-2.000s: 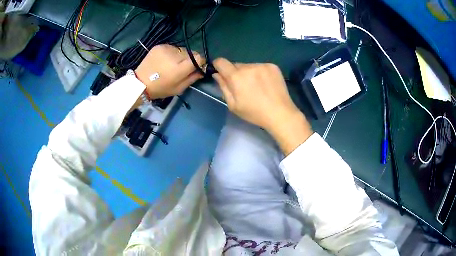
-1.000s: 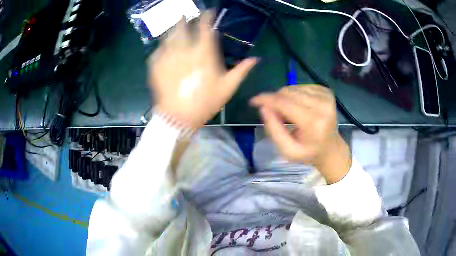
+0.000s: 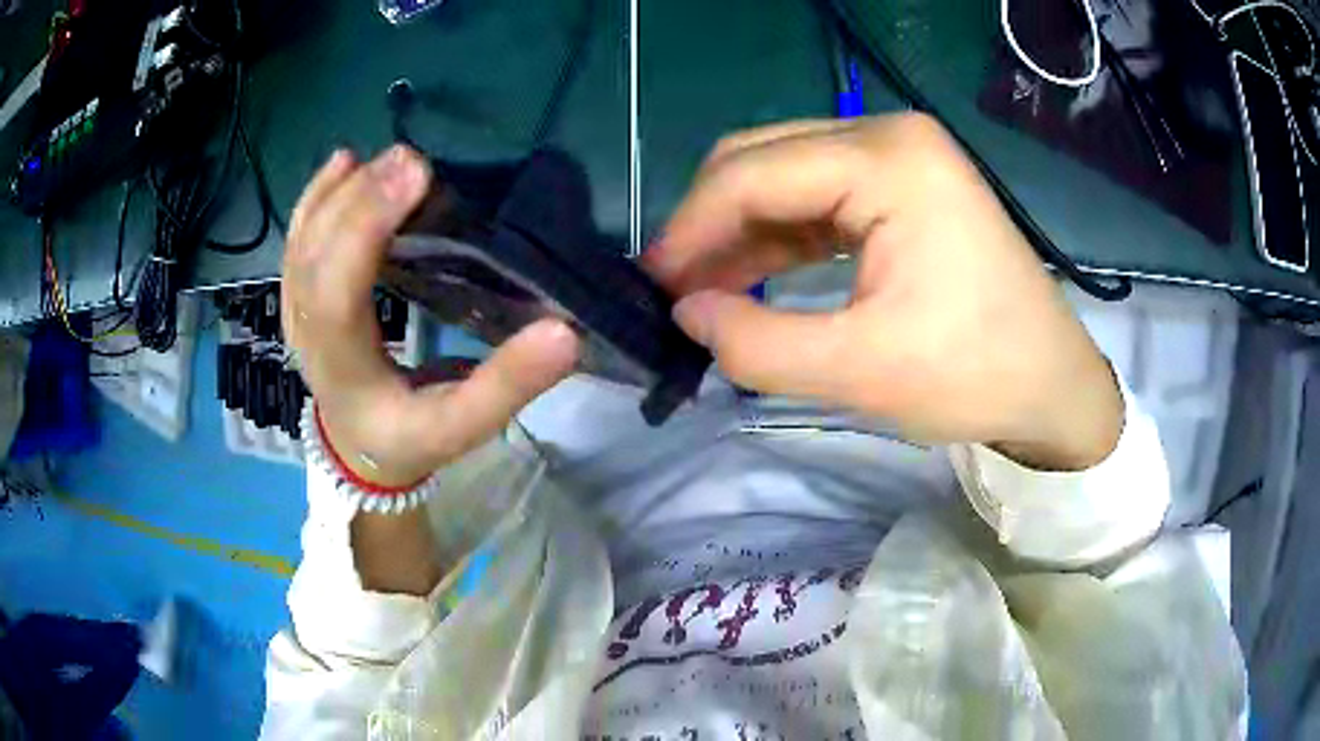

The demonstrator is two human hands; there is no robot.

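Note:
A black screen unit (image 3: 543, 290) is held tilted above the bench's front edge, near the middle. My left hand (image 3: 398, 326) grips its left end, with the thumb on the near side and fingers behind. My right hand (image 3: 898, 275) has thumb and fingertips at its right end, on a dark part there. Whether that part is a plug or the unit's own edge cannot be told. A black lead (image 3: 543, 94) runs on the bench behind the unit.
The test box (image 3: 109, 109) with green lights and coiled cables is at the left. A blue pen (image 3: 850, 90), a thick black cable (image 3: 999, 203), the mouse pad (image 3: 1144, 159) and the smartphone (image 3: 1274, 174) lie right. Trays (image 3: 1180, 362) are below the bench.
Both hands were empty and apart a second ago; now they hold the black unit raised between them. Two seconds ago they were at the cables on the left.

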